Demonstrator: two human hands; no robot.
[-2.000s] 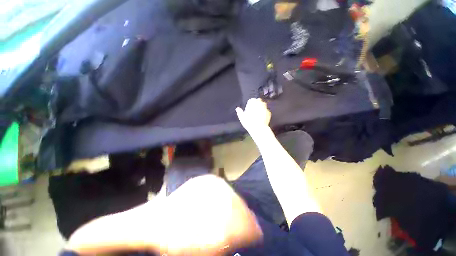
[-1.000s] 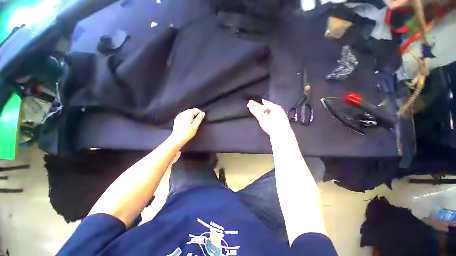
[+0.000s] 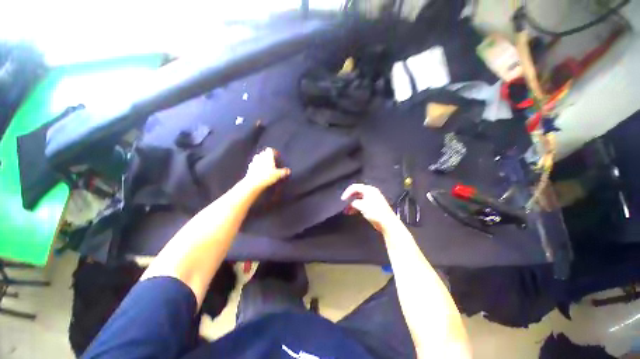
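A dark garment piece lies in folds over the dark table cover. My left hand is on the garment near its middle, fingers bent and gripping a fold of the cloth. My right hand is at the garment's right front edge, fingers curled, thumb and fingertips pinching the edge. Tailor's shears lie just right of my right hand, handles toward me. The cloth under both palms is hidden.
A steam iron with a red part lies right of the shears. A glittering pile, tan block and white pieces lie behind. A long padded bar crosses the far left, beside a green board. A tan-wrapped hose hangs at right.
Both hands have come onto the garment; its front edge has moved away from the table's front edge and its folds have changed. The view has shifted, showing more of the far side.
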